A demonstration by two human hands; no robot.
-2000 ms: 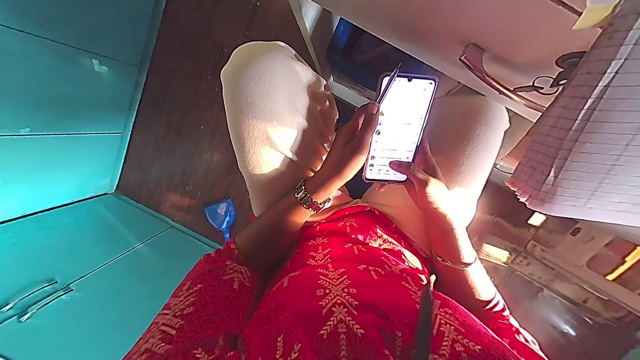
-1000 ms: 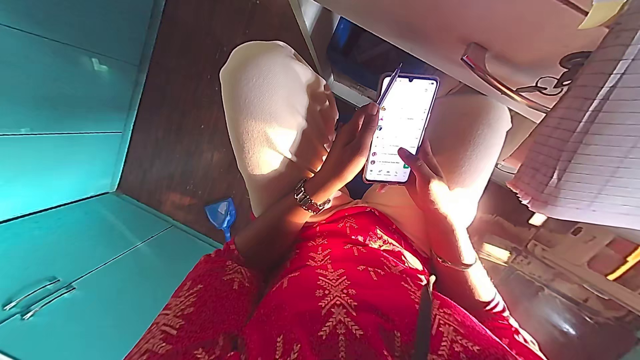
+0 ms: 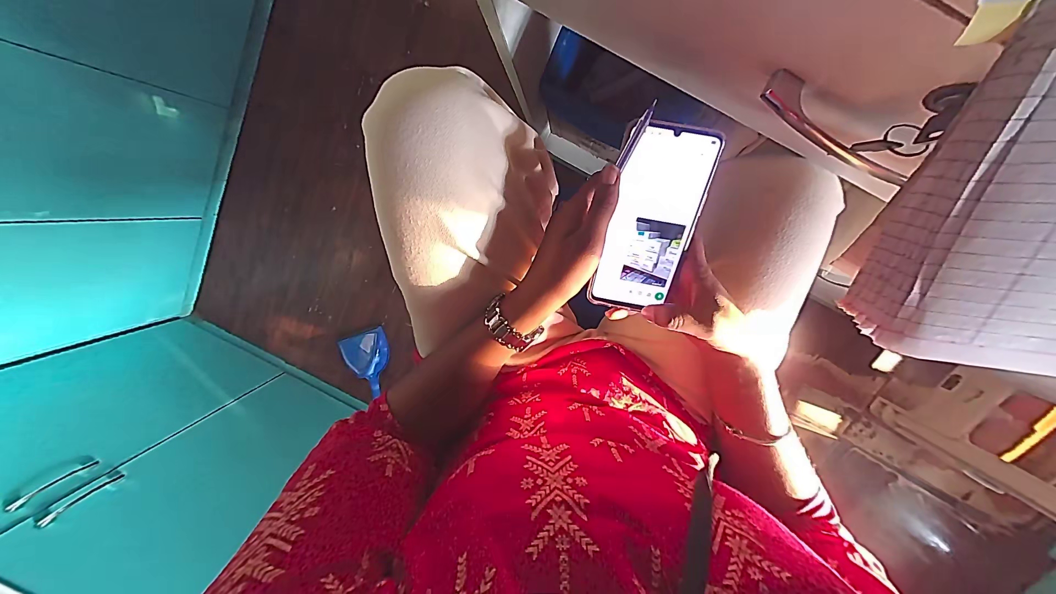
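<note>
Above my lap a smartphone is lit, its screen mostly white with a small picture low down. My left hand lies along the phone's left edge, with a slim pen upright between the fingers and the phone. A metal-link watch is on that wrist. My right hand grips the phone at its lower right corner, the fingers partly hidden under it. A thin bangle circles the right wrist.
At the upper right, a drawer handle has keys beside it, and a checked cloth hangs there. Teal cabinets stand at the left. A blue plastic scoop is near the brown floor.
The screen has changed from a list to a mostly white page with a small picture. My right thumb has moved off the screen toward the phone's lower edge.
</note>
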